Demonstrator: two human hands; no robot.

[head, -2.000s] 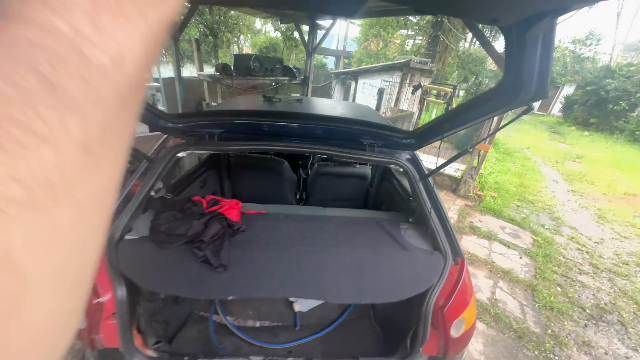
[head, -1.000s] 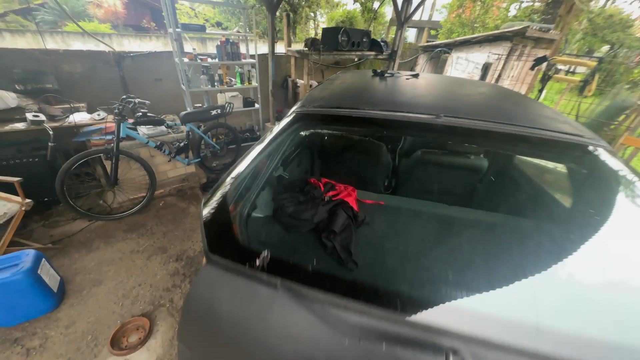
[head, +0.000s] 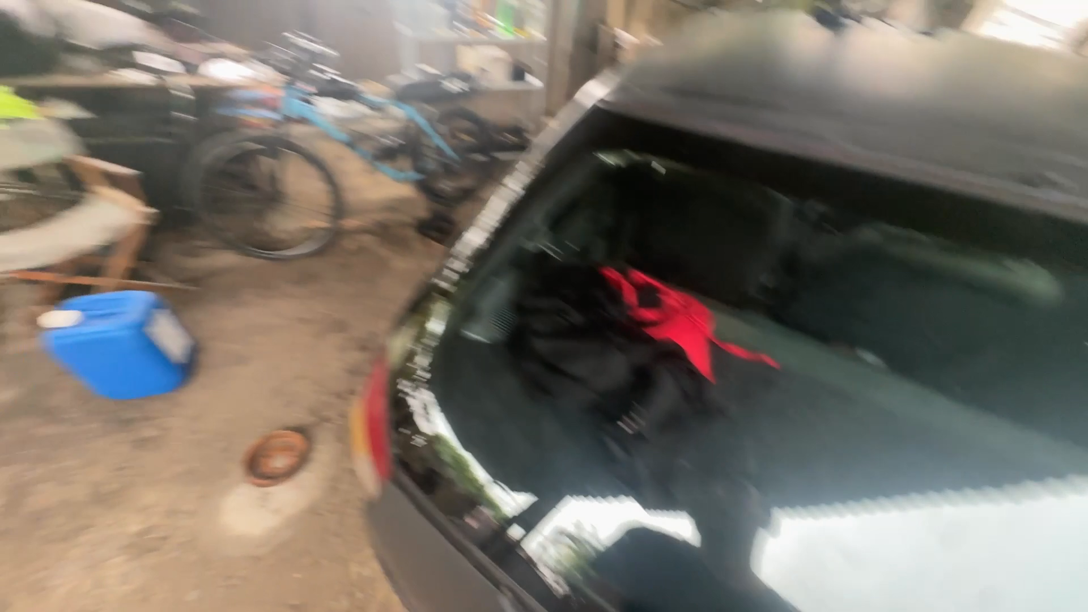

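Neither my left hand nor my right hand shows in the head view now. In front of me is the car's closed rear hatch with its window (head: 833, 425), which carries bright reflections. Through the glass, a black and red cloth garment (head: 671, 319) lies crumpled on the dark parcel shelf (head: 816, 399). A red and amber tail light (head: 371, 425) shows at the car's left rear corner. The picture is blurred.
A blue plastic jerrycan (head: 119, 344) and a rusty round metal part (head: 277, 456) sit on the dirt floor to the left. Behind them are a wooden-framed chair (head: 119, 217), a blue bicycle (head: 340, 136) and shelves (head: 476, 38).
The hatch was raised two seconds ago and is now down. A bare arm or hand at the left of that earlier frame has gone out of view. The view has swung left and down.
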